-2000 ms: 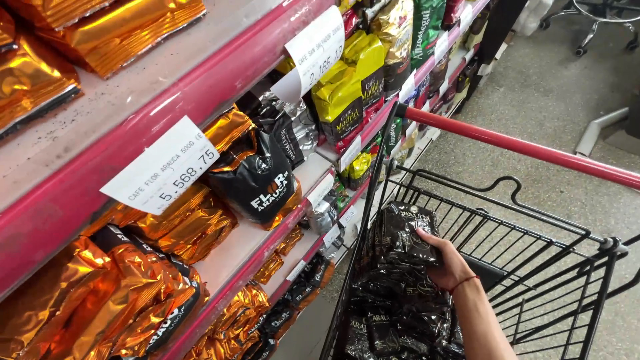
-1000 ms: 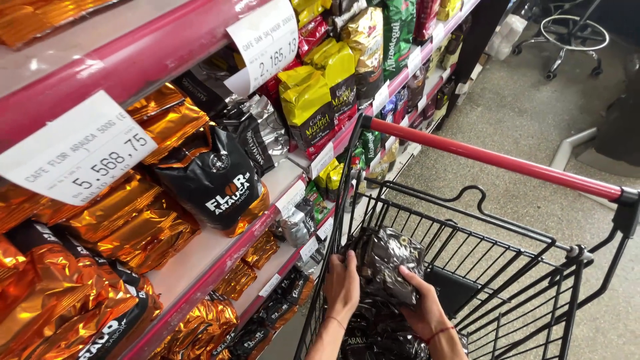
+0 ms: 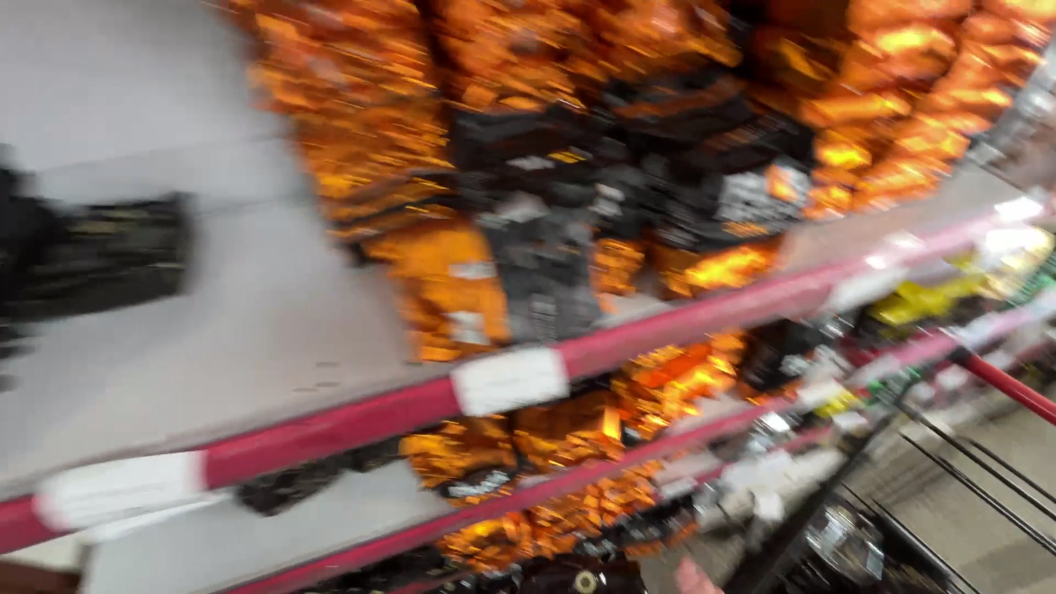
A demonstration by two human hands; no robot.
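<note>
Only a blurred fingertip, probably of my right hand (image 3: 695, 577), shows at the bottom edge. Just left of it is a dark package with a round valve (image 3: 586, 580), cut off by the frame; whether the hand grips it cannot be told. My left hand is out of view. Orange and black foil coffee bags (image 3: 536, 247) stand in rows on the upper shelf. Black packages (image 3: 103, 256) lie at the far left of that shelf. Dark shiny packages (image 3: 846, 540) are in the black wire shopping cart (image 3: 784, 520) at the lower right.
The upper shelf's pink front edge (image 3: 330, 433) carries white price labels (image 3: 511, 381) and crosses the view. Below it, a lower shelf (image 3: 330, 511) holds more orange bags (image 3: 569, 429). The cart's red handle (image 3: 1011, 389) juts in at the right, near yellow bags (image 3: 924, 301).
The view has swung left and up to the upper shelf. Both hands were on a dark package over the cart a second ago; now only a fingertip shows.
</note>
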